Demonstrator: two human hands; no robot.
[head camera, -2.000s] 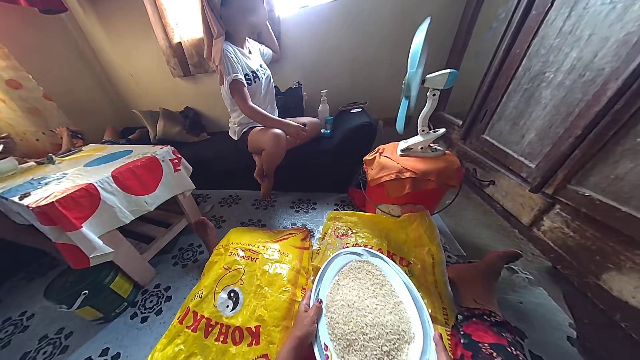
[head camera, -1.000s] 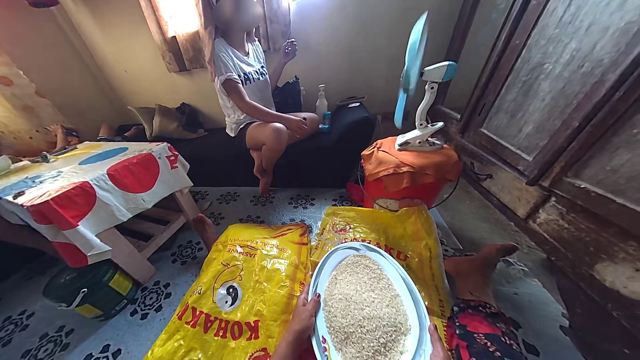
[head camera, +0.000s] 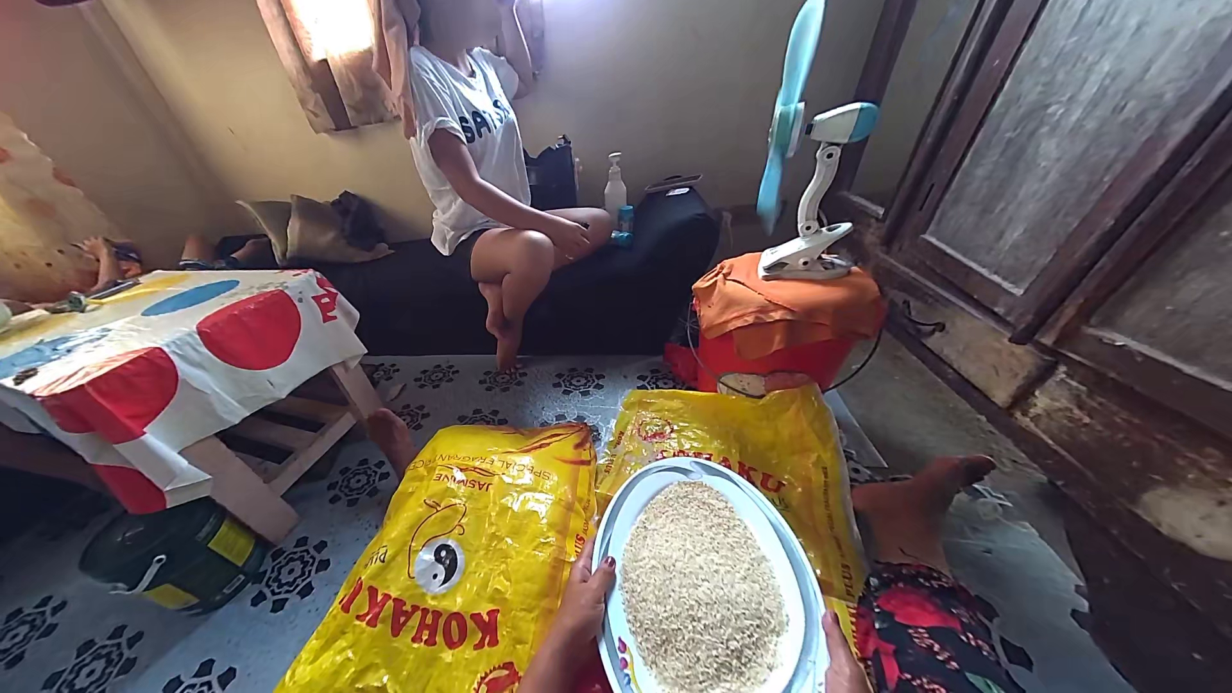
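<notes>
An oval white plate (head camera: 616, 577) heaped with uncooked rice grains (head camera: 703, 587) is held low in the middle of the view. My left hand (head camera: 580, 616) grips its left rim, the thumb on top. At the lower right rim, my right hand (head camera: 840, 659) holds the other side, only partly in view. Beneath and beyond the plate lies a yellow woven rice sack (head camera: 722, 423). A second yellow rice sack (head camera: 462, 549) lies flat on the left, just beside my left hand. Both sacks bear printed writing.
A clip fan (head camera: 808, 250) stands on an orange cloth over a red bucket (head camera: 780, 361). A person (head camera: 481, 144) sits on a black couch (head camera: 414, 298). On the left are a table with a dotted cover (head camera: 250, 327) and a dark green bucket (head camera: 178, 553). My bare foot (head camera: 924, 500) is at right.
The seated person's raised hand has moved from the head to in front of the body, then up again. Both my hands keep hold of the plate.
</notes>
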